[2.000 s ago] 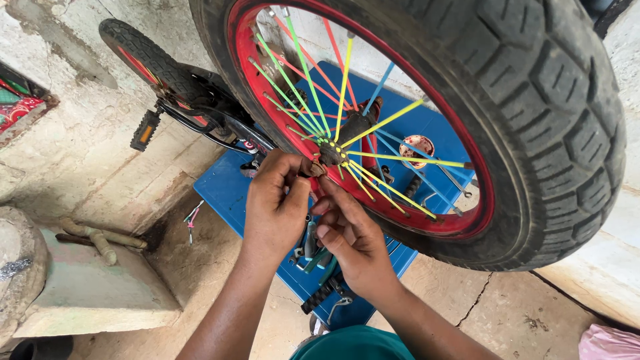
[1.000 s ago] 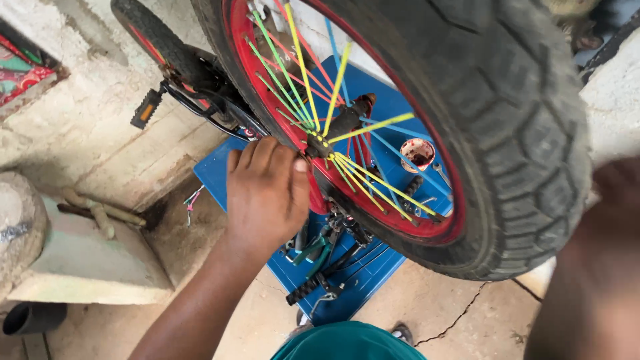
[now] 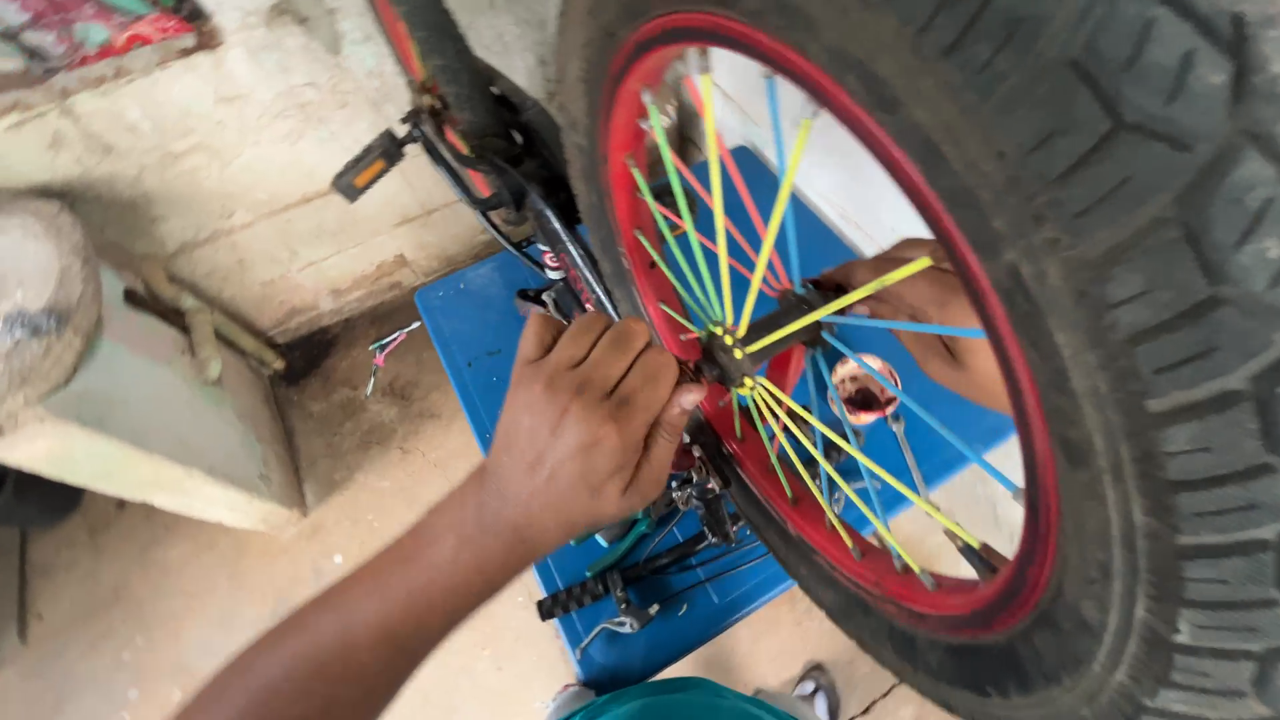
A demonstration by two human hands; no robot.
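A bicycle wheel with a red rim (image 3: 1040, 560), a black knobby tyre (image 3: 1110, 400) and multicoloured spokes fills the right side. My left hand (image 3: 600, 410) lies at the near end of the wheel hub (image 3: 770, 335), its fingers curled round the axle end and the fork's red part; what they pinch is hidden. Behind the spokes, on the wheel's far side, my right hand (image 3: 930, 310) reaches to the hub's other end. Its fingertips are partly hidden there, so its hold cannot be told.
A blue table (image 3: 480, 310) under the bicycle bears a handlebar grip (image 3: 575, 598), a brake lever (image 3: 620, 615), a small round container (image 3: 865, 388) and a wrench (image 3: 908, 455). A pedal (image 3: 368, 165) juts out at upper left. A concrete block (image 3: 180, 400) stands left.
Two seconds ago both hands were together at the near side of the hub. My right hand moved off to the right and is now behind the wheel; the left stays at the near axle end.
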